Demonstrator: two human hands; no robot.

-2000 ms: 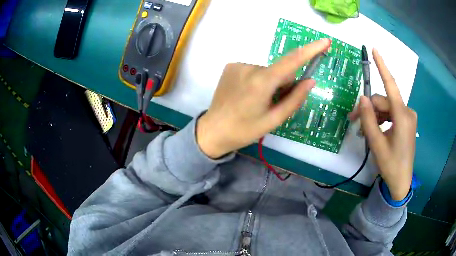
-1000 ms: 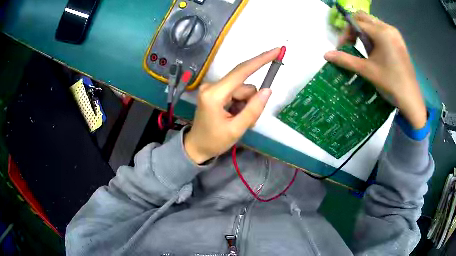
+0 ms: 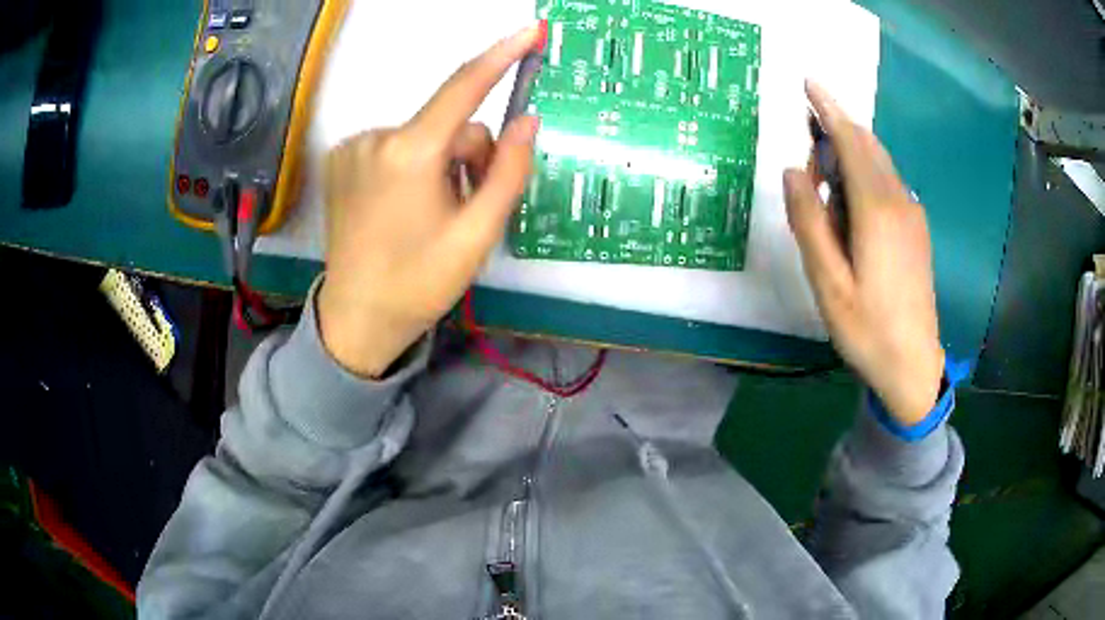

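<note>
A green printed circuit board (image 3: 642, 145) lies flat on the white paper sheet (image 3: 400, 73), with a bright glare band across its middle. My left hand (image 3: 424, 194) holds the red test probe (image 3: 526, 85) between thumb and fingers; its red end is at the board's upper left edge. Whether it touches cannot be told. My right hand (image 3: 866, 242) holds the black test probe (image 3: 826, 158) over the paper to the right of the board, its tip mostly hidden by the fingers. The digital multimeter (image 3: 248, 103) lies to the left.
A dark smartphone (image 3: 55, 121) lies left of the meter on the teal bench (image 3: 957, 158). The red lead (image 3: 521, 369) loops over my lap. A perforated yellowish piece (image 3: 139, 317) is below the bench edge. A stack of papers (image 3: 1082, 375) stands at the far right.
The board now lies straighter and fully uncovered by my right hand, which has moved off it to the right and down. My left hand has brought the red probe to the board's edge. The view has shifted.
</note>
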